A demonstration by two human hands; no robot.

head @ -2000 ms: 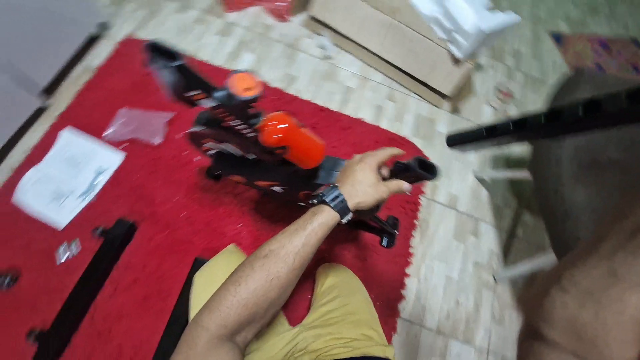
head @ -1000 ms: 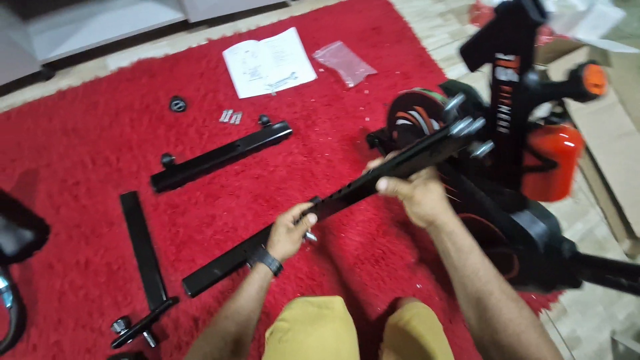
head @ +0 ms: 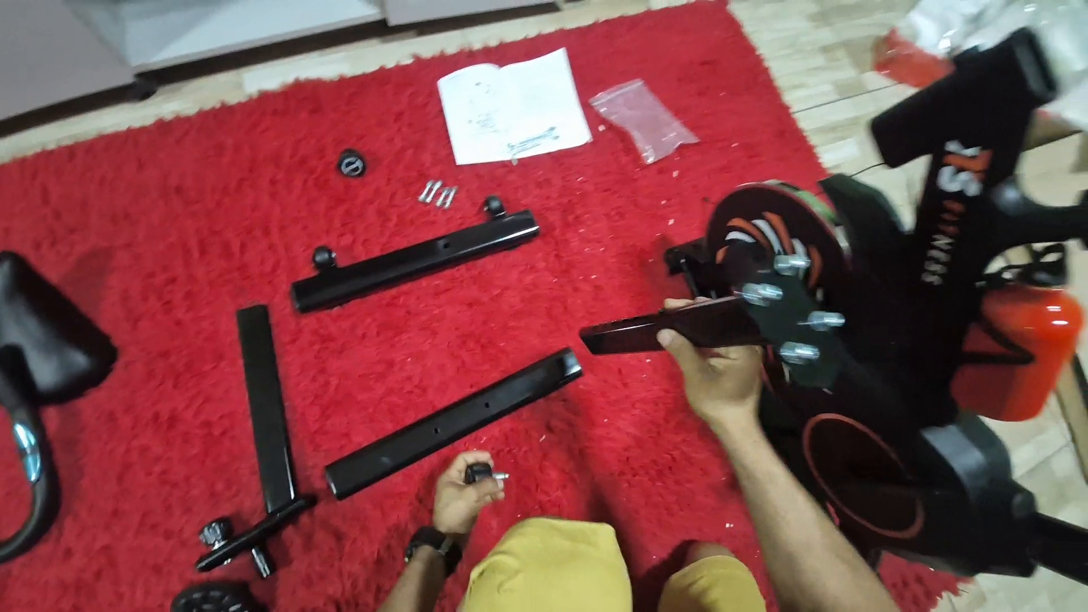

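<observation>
My left hand (head: 463, 493), with a watch on its wrist, holds a small black knob with a metal threaded end (head: 482, 474) above the red rug. My right hand (head: 714, 365) grips a black metal post (head: 663, 330) whose far end has a dark plate with several silver bolts (head: 799, 319). Between the hands, a black tube with holes (head: 455, 425) lies slanted on the rug. Another black tube with two small wheels (head: 416, 259) rests farther up. A T-shaped black post (head: 268, 408) lies left. The exercise bike frame (head: 901, 357), carrying an orange bottle (head: 1020, 353), is at the right.
An open instruction sheet (head: 514, 110), a clear plastic bag (head: 643, 121), small metal fasteners (head: 438, 194) and a round black knob (head: 351, 163) lie on the rug's far part. A black saddle (head: 51, 327) and a curved handlebar (head: 30, 459) are at the left edge.
Both hands held one long black piece a second ago; now my right hand alone holds the bolted post, my left holds a knob, and a separate tube lies on the rug. The view has swung.
</observation>
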